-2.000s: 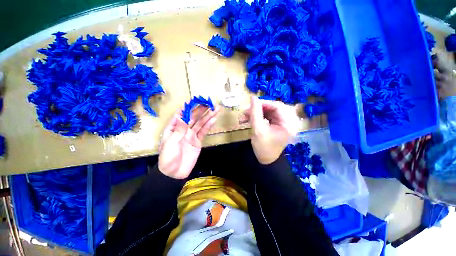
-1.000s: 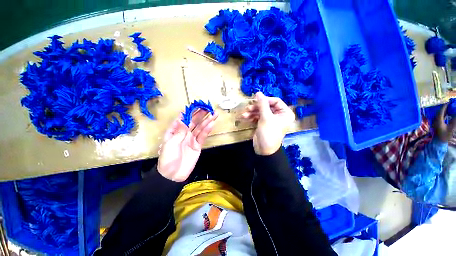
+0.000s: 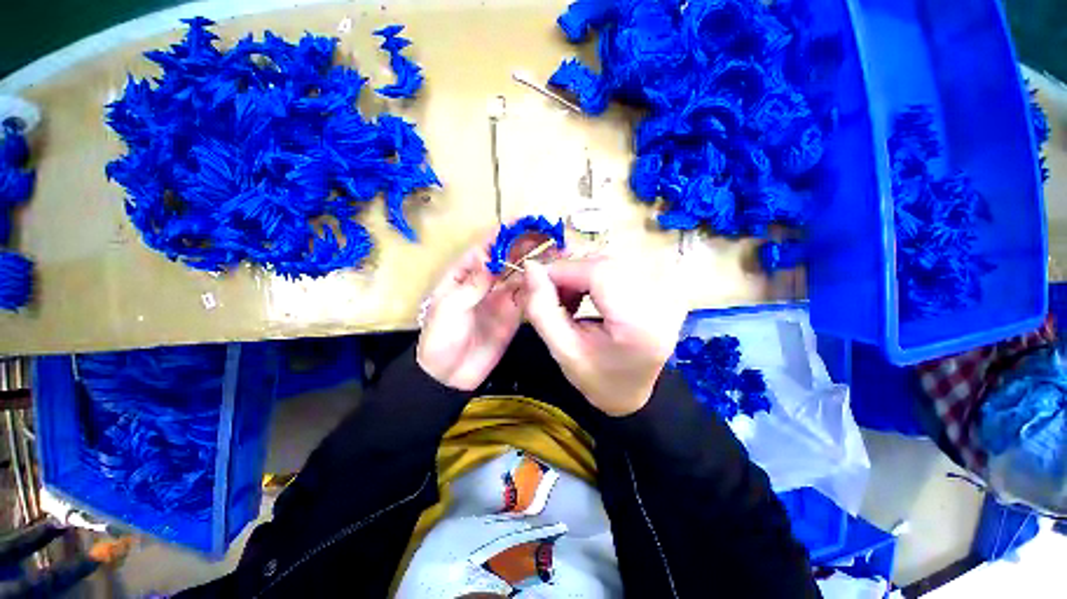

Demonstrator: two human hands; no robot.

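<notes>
A blue spiky hair piece (image 3: 529, 229), curved like an open ring with its points away from me, is held in the fingertips of my left hand (image 3: 465, 324) above the bench's near edge. My right hand (image 3: 608, 322) pinches a thin pale stick (image 3: 537, 250), whose tip is at the inside of the curve. Whether the tip touches the piece cannot be told. A loose pile of spiky hair pieces (image 3: 257, 152) lies at left. A pile of rounder blue hair parts (image 3: 725, 111) lies at right. A small white dish (image 3: 587, 219) lies beyond my right hand.
A large blue bin (image 3: 977, 281) with blue parts stands tilted at right. Another thin stick (image 3: 546, 93) lies on the tan bench (image 3: 456, 152). Below are a left blue crate (image 3: 222, 456) and a right one with plastic liner (image 3: 807, 415). A person's checked sleeve (image 3: 965, 386) shows at right.
My right hand has moved left, bringing the stick to the hair piece. My left hand still holds the piece. The camera view has shifted, so the bench and piles sit further right in the picture.
</notes>
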